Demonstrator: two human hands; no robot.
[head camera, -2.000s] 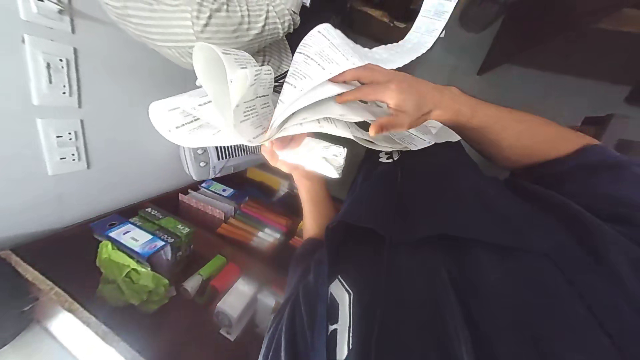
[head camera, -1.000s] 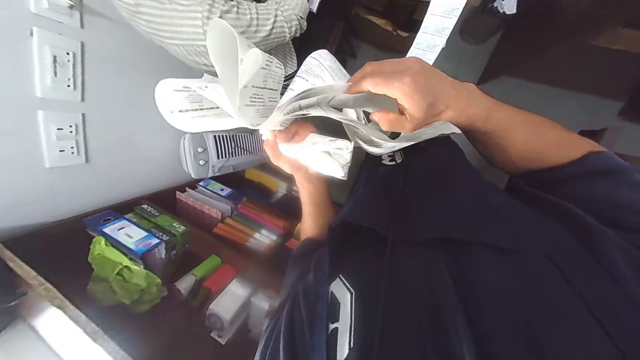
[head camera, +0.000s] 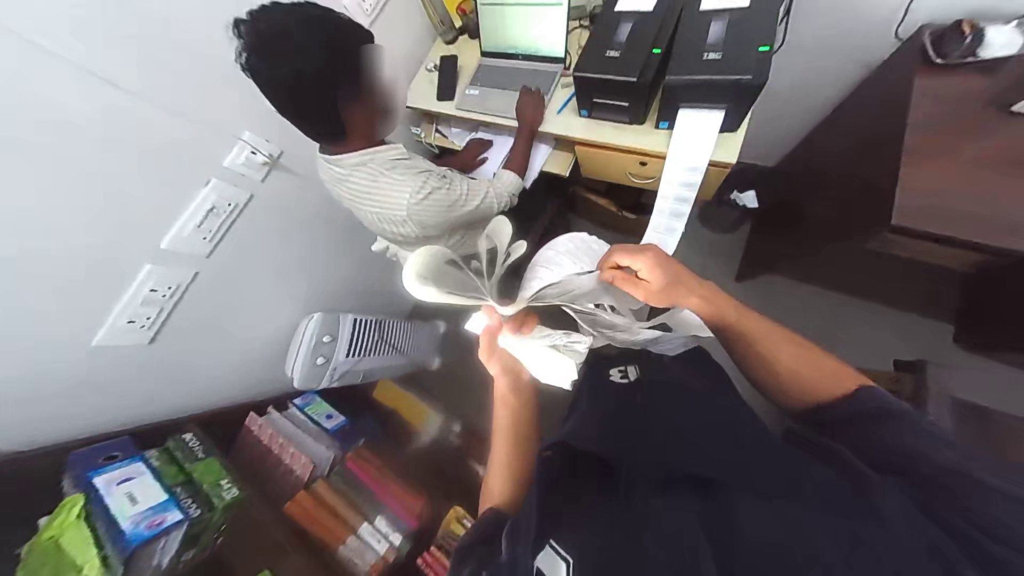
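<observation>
A long strip of white printed labels hangs from the front of the right black label printer and runs down toward my hands. My left hand grips a gathered bunch of the strip, whose folds fan out in loops above it. Bright white paper sticks out beside that hand. My right hand pinches the strip to the right of the bunch, with more loose folds hanging below it. Part of each hand's grip is hidden by paper.
A person in a striped shirt sits at a laptop on the desk. A second label printer stands beside the first. At lower left are an air cooler, paper packs and files. Wall sockets are at left.
The view has tilted up, bringing the printers and the seated person's laptop into sight. Both hands still hold the paper, and its loops have changed shape.
</observation>
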